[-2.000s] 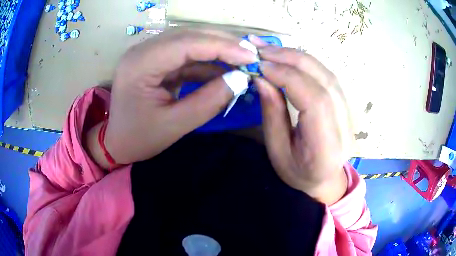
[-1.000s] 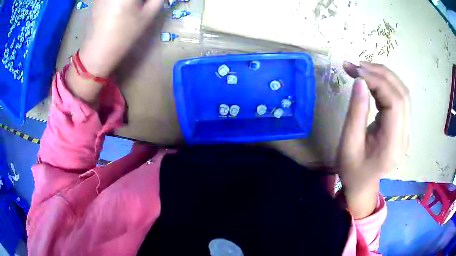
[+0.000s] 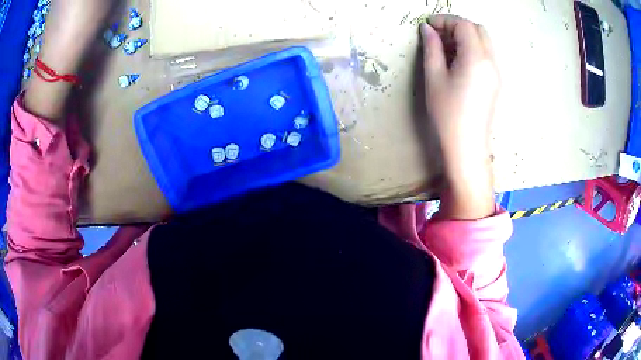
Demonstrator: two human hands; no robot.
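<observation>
The blue parts tray [image 3: 242, 186] lies tilted in front of my body, with several small white-faced components [image 3: 277, 102] spaced out inside. My left hand [image 3: 79, 21] is blurred and cut off by the top edge at the upper left, beside loose blue-and-white components [image 3: 133, 46]; its fingers are out of the picture. My right hand [image 3: 455, 60] is at the upper right with thumb and forefinger tips together at the scattered thin metal pins [image 3: 415, 15]. Whether a pin is between the fingertips is too small to tell.
The tan cardboard bench cover [image 3: 393, 165] lies under everything. A clear plastic strip [image 3: 344, 77] is behind the tray. A dark phone [image 3: 590, 56] lies at the far right. A red stool [image 3: 610, 204] and striped floor tape [image 3: 548, 209] are beyond the bench edge.
My hands have parted from the blue piece they held over the tray. My left hand has gone to the upper left, my right to the pins, its fingertips closing. The view has shifted.
</observation>
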